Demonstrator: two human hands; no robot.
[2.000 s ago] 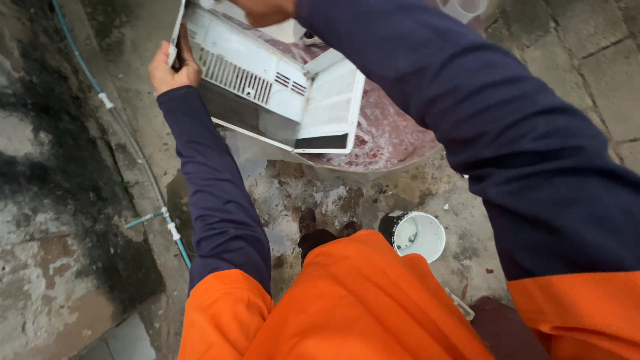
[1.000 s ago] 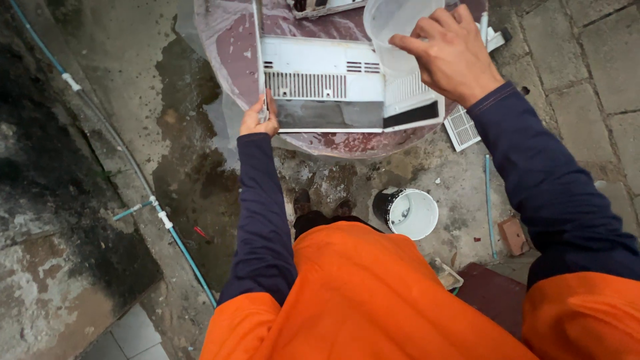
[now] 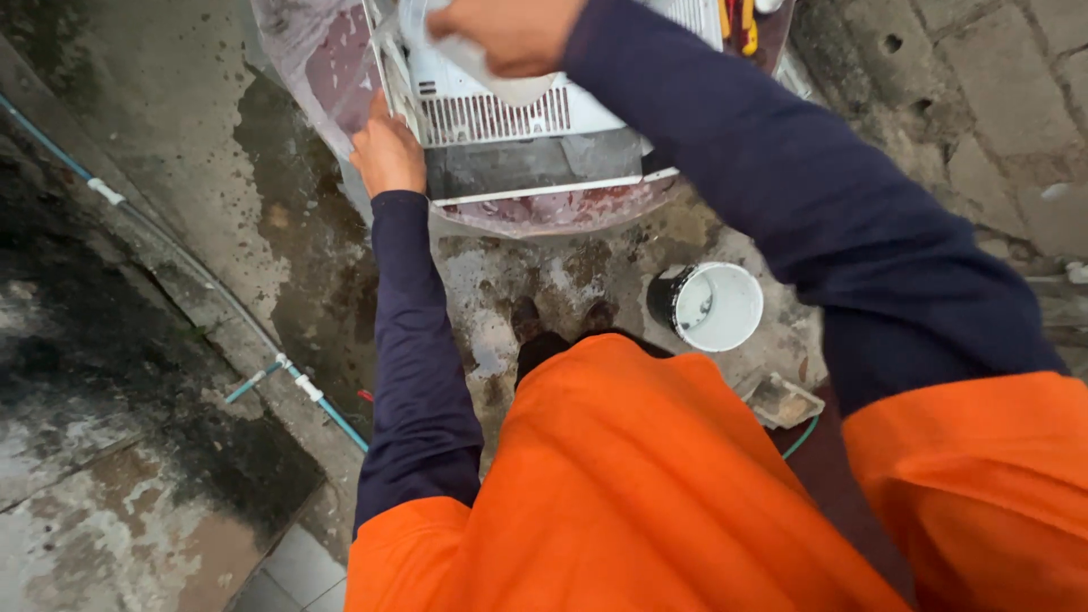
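Observation:
A white plastic housing with slotted vents (image 3: 501, 115) lies on a round table under clear plastic sheeting (image 3: 327, 64), at the top of the head view. My left hand (image 3: 388, 153) grips the housing's left edge. Over the vents, my right hand (image 3: 514, 34) holds a translucent white plastic container (image 3: 518, 85), blurred and cut off by the frame's top edge. A dark grey panel (image 3: 535, 161) spans the near side of the housing.
Yellow-and-red handled tools (image 3: 748, 30) lie at the table's right. A black-and-white bucket (image 3: 718, 306) stands on the wet concrete floor near my shoes (image 3: 527, 319). A blue and grey pipe (image 3: 212, 285) runs along the left. A small tray-like piece (image 3: 782, 401) lies right of my shirt.
The right hand has moved left with the container, from the housing's right part to over its vents. The left hand stays on the left edge. The view has shifted.

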